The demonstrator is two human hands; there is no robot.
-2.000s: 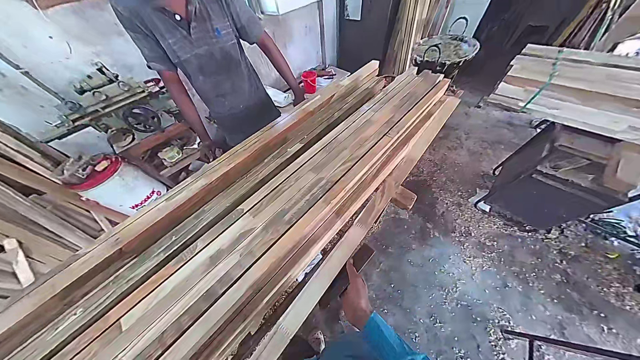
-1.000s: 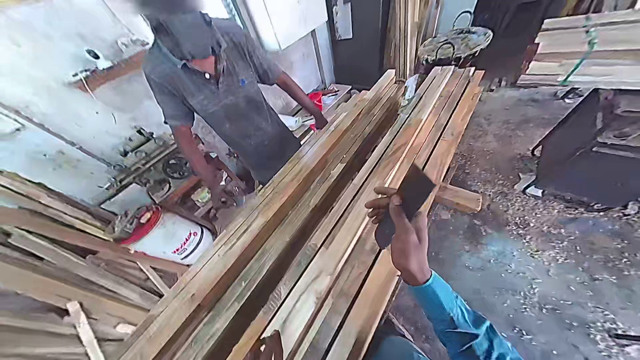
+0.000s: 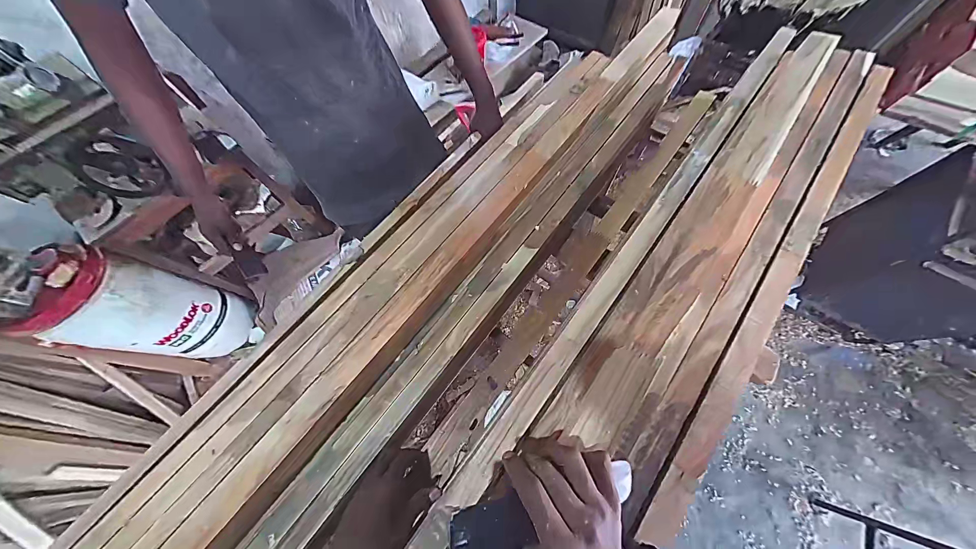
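Note:
Long wooden boards lie side by side in two groups, a left group [image 3: 457,236] and a right group [image 3: 732,221], with a gap between them. My right hand [image 3: 568,488] rests with bent fingers on the near part of the right group, against a dark flat piece [image 3: 492,522]; its palm side is hidden. Low in the gap, my left hand [image 3: 389,499] is in shadow beside the near edge of the left group, its thumb close to a narrow board [image 3: 473,480]. Its grip is not clear. A small white thing [image 3: 621,480] shows beside my right fingers.
Across the boards stands a person [image 3: 305,99] in dark clothes, one hand near the boards' far edge. A white bucket with a red lid [image 3: 152,305] and stacked timber [image 3: 76,412] are at left. A black metal box [image 3: 900,252] stands at right on the shavings-strewn floor [image 3: 862,442].
My right hand, raised with the dark piece a second ago, is now down on the boards. The gap between the board groups looks wider. The view has moved closer to the boards.

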